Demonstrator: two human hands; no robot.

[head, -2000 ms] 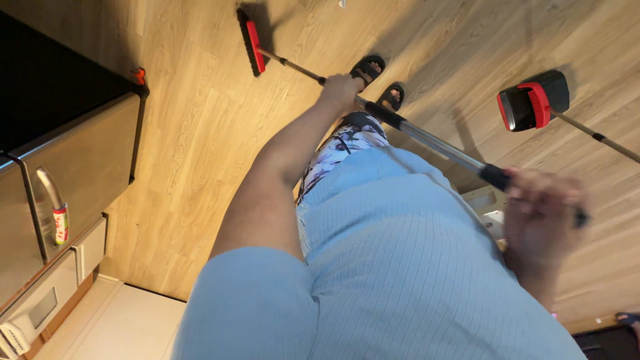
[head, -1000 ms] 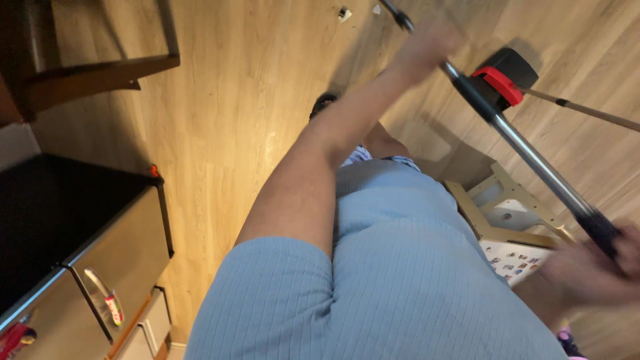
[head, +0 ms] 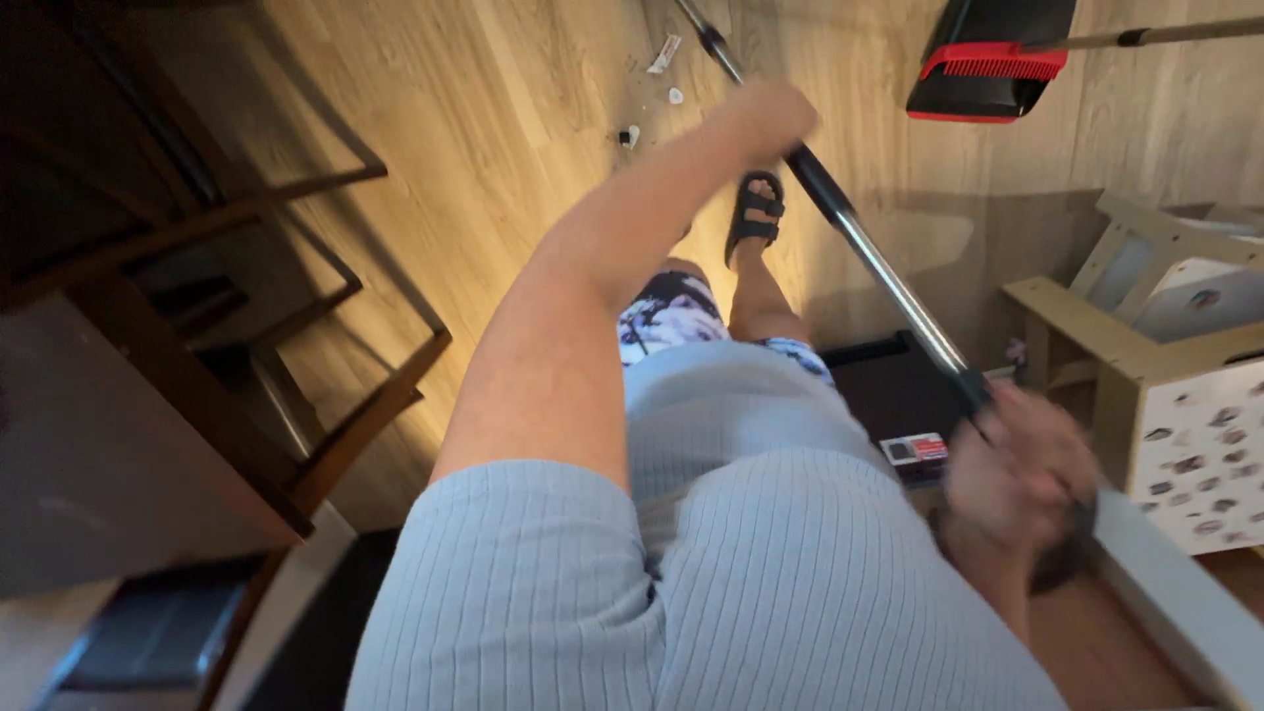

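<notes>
My left hand grips the metal pole of a long-handled broom near a black section, blurred by motion. Farther down the same pole, at its black end, my right hand is closed around the grip, also blurred. The pole runs diagonally and leaves the view at the top, so the broom's head is hidden. Left of the pole, small bits of litter lie on the wood-look floor: a paper scrap, a white round piece and a dark-and-white piece. A black dustpan with a red toothed edge stands at the upper right.
Dark wooden chairs stand at the left. A light wooden stand with a sticker-covered white panel is at the right. A dark object lies beside my legs. My sandalled foot is below the litter.
The view has moved a lot across the room. The red broom head, visible two seconds ago, is out of view. Both hands stay on the pole. The dark chairs and litter show more fully.
</notes>
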